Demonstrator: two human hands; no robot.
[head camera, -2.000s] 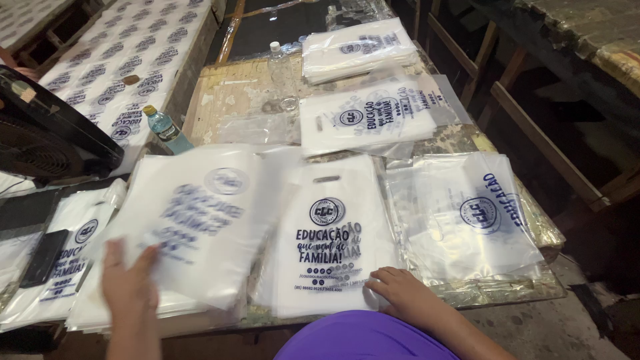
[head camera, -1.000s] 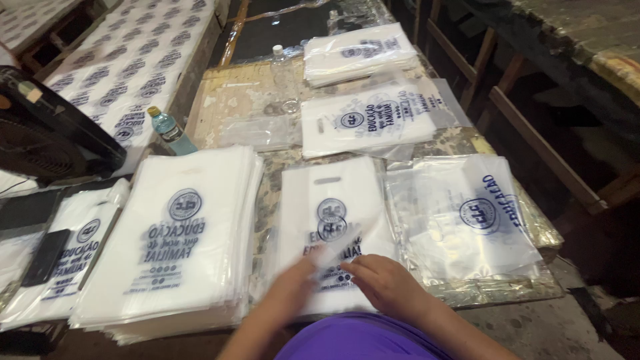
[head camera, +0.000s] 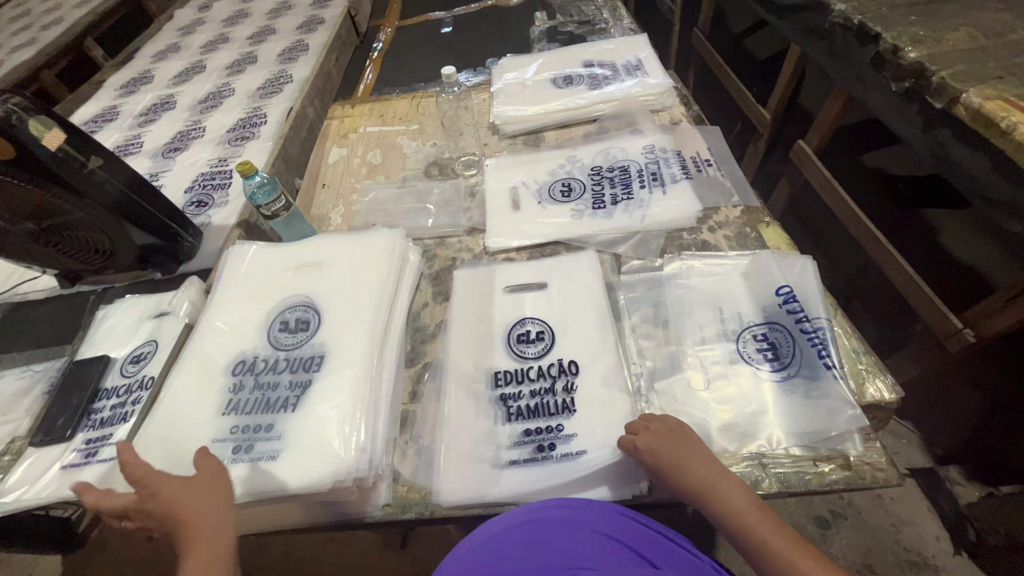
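Note:
My left hand (head camera: 164, 500), fingers spread, is at the near left corner of a thick stack of printed plastic bags (head camera: 280, 360), whose print shows in reverse. It holds nothing that I can see. In the middle, a lower stack of bags (head camera: 536, 360) lies with its dark print readable and its handle slot at the far end. My right hand (head camera: 668, 456) rests at the near right edge of that stack, fingers curled; whether they pinch a bag cannot be made out. To the right, loose clear printed bags (head camera: 744, 352) overlap unevenly.
Beyond lie two more bag piles (head camera: 592, 192) (head camera: 580, 84), a clear bottle (head camera: 458, 120) and a bottle of bluish liquid (head camera: 276, 204). At left are a black fan (head camera: 88, 192), a phone (head camera: 72, 400) on bags, and a long table of printed sheets (head camera: 216, 96). Another table (head camera: 912, 56) stands at right.
Two seconds ago my left hand was by a lifted, blurred bag over the left stack; one second ago both hands were together over the middle stack. Now they are apart, the left back at the left stack.

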